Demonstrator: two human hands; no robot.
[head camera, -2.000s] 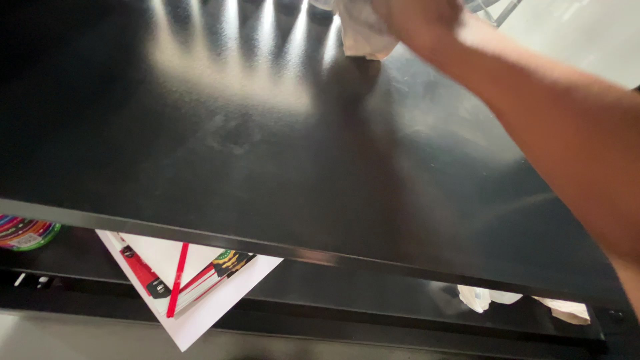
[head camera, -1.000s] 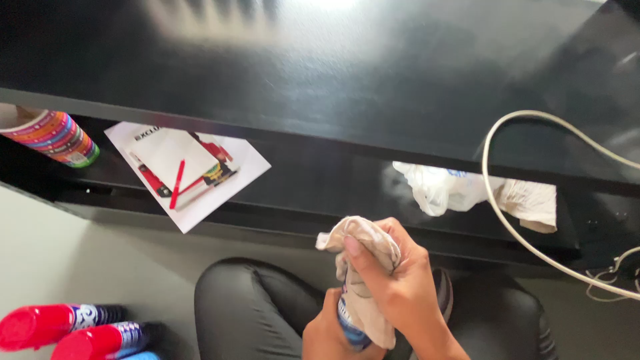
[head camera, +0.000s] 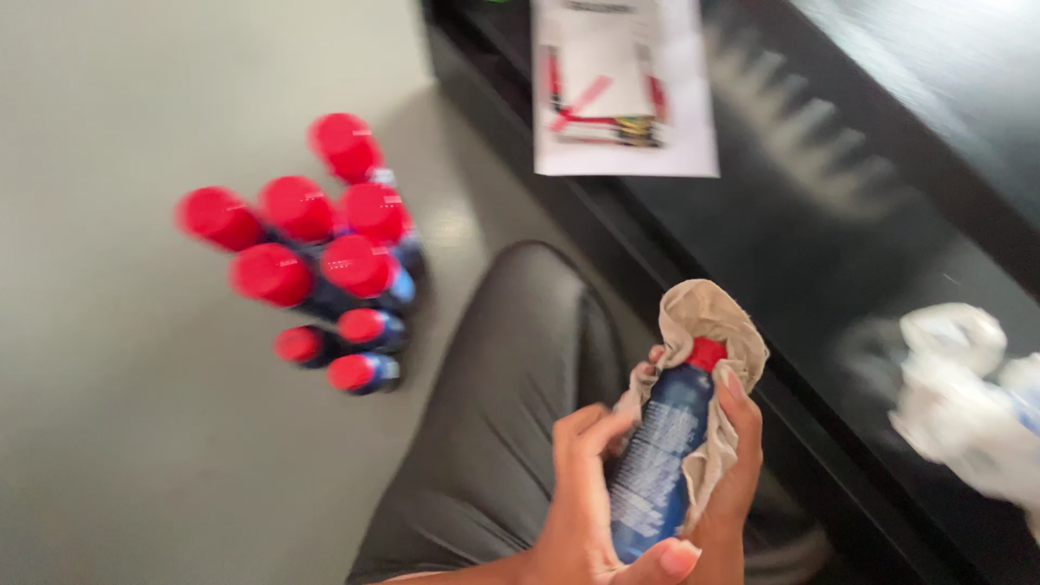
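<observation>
A blue bottle with a red cap (head camera: 662, 455) is held tilted above my lap, with small print on the side facing me. My left hand (head camera: 589, 496) grips it from the left and below, its thumb across the bottle's base. Around the cap and down both sides of the bottle goes a crumpled beige cloth (head camera: 705, 309). My right hand (head camera: 735, 463) presses this cloth against the bottle's right side, fingers partly hidden behind it.
Several red-capped blue bottles or cans (head camera: 357, 264) of two sizes stand grouped on the grey floor at left. A printed sheet (head camera: 626, 154) lies on the black shelf (head camera: 780, 203). White plastic bags (head camera: 951, 398) lie at right.
The view has swung left, bringing the whole bottle group into sight. The cloth, bunched over the bottle one second ago, now lies spread behind it, and the red cap and blue side show.
</observation>
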